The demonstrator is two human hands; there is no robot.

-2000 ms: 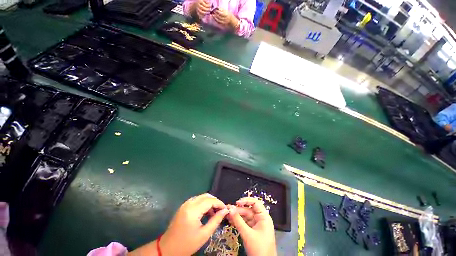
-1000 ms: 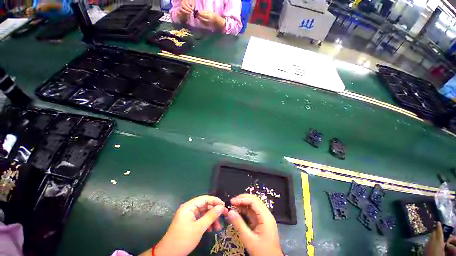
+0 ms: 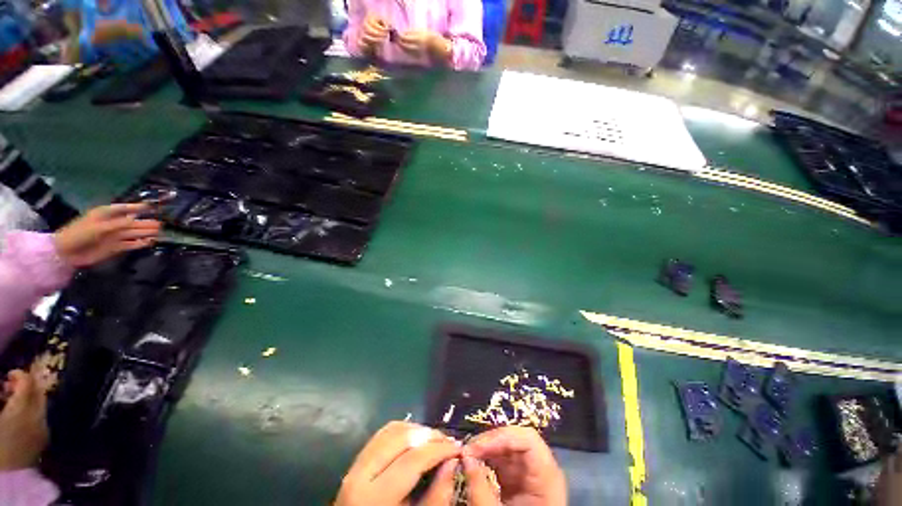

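Note:
My left hand [image 3: 401, 466] and my right hand [image 3: 519, 466] are at the bottom centre, fingertips together at the near edge of the black parts tray [image 3: 598, 395]. The fingers meet around something too small and hidden to make out. Small pale contacts [image 3: 524, 400] lie scattered in the tray. A few brass slivers [image 3: 460, 484] show between and below my fingers; the rest of the heap is covered by my hands.
Part-filled housings [image 3: 698, 409] cluster right of the yellow tape [image 3: 630, 425]. Two dark housings [image 3: 677, 276] lie on the belt. Blister trays [image 3: 297, 178] are at left, with a neighbour's hand [image 3: 109, 233] beside them. A white board [image 3: 593, 119] and a pink-smocked person [image 3: 460, 30] are across.
My hands have moved slightly lower in the view. A neighbour's pink sleeves and hands have entered at left. The two housings on the belt sit further right in view.

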